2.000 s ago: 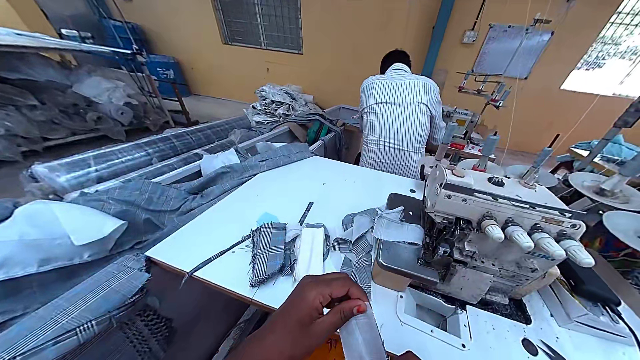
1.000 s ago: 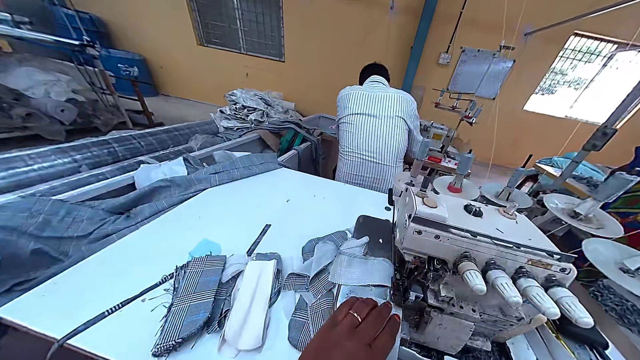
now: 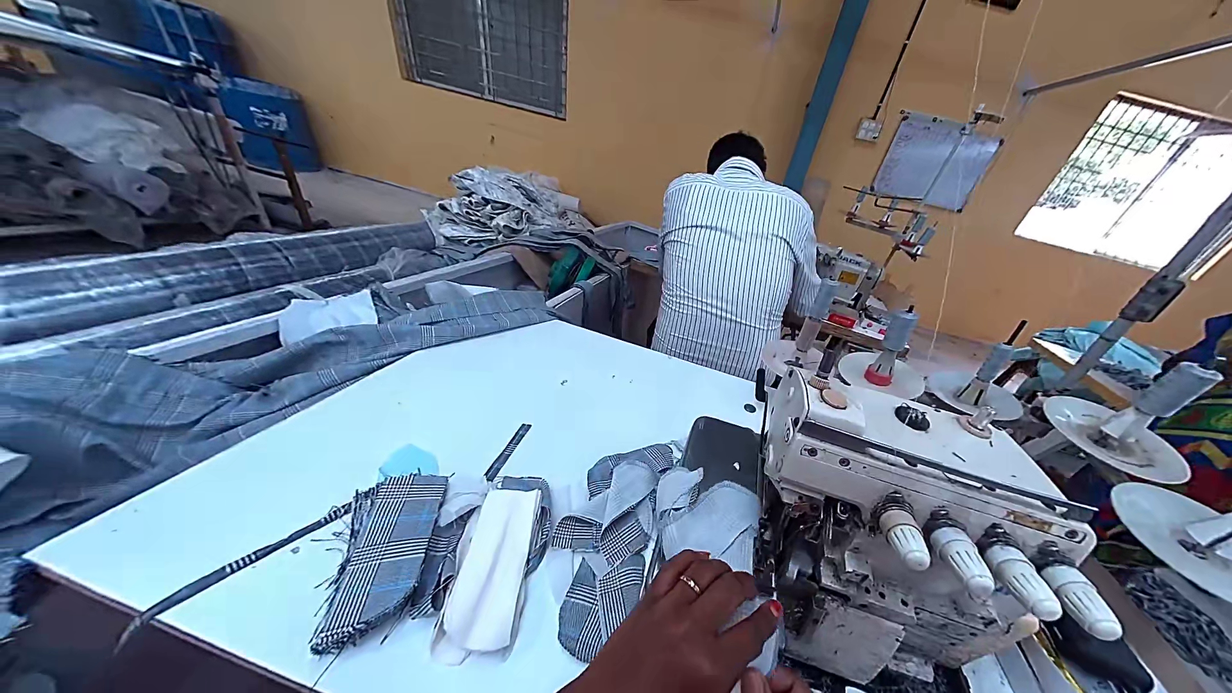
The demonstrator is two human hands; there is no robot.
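My left hand, with a ring on one finger, presses on a light grey fabric piece at the plate of a white overlock sewing machine. Only the fingertips of my right hand show at the bottom edge, close beside the left; what they hold is hidden. Left of my hands lie curved checked fabric pieces with pale backing, a folded white fabric strip and a stack of grey checked pieces with frayed edges. A thin checked strip trails over the table's left edge.
Checked cloth and wrapped fabric rolls lie beyond the white table. A co-worker in a striped shirt sits behind the table, back turned. Thread cones stand behind the overlock machine. A light blue scrap lies on the table.
My left hand has moved from the table's front edge to the fabric at the machine plate. The right fingertips, out of sight one second ago, show at the bottom. The view has shifted.
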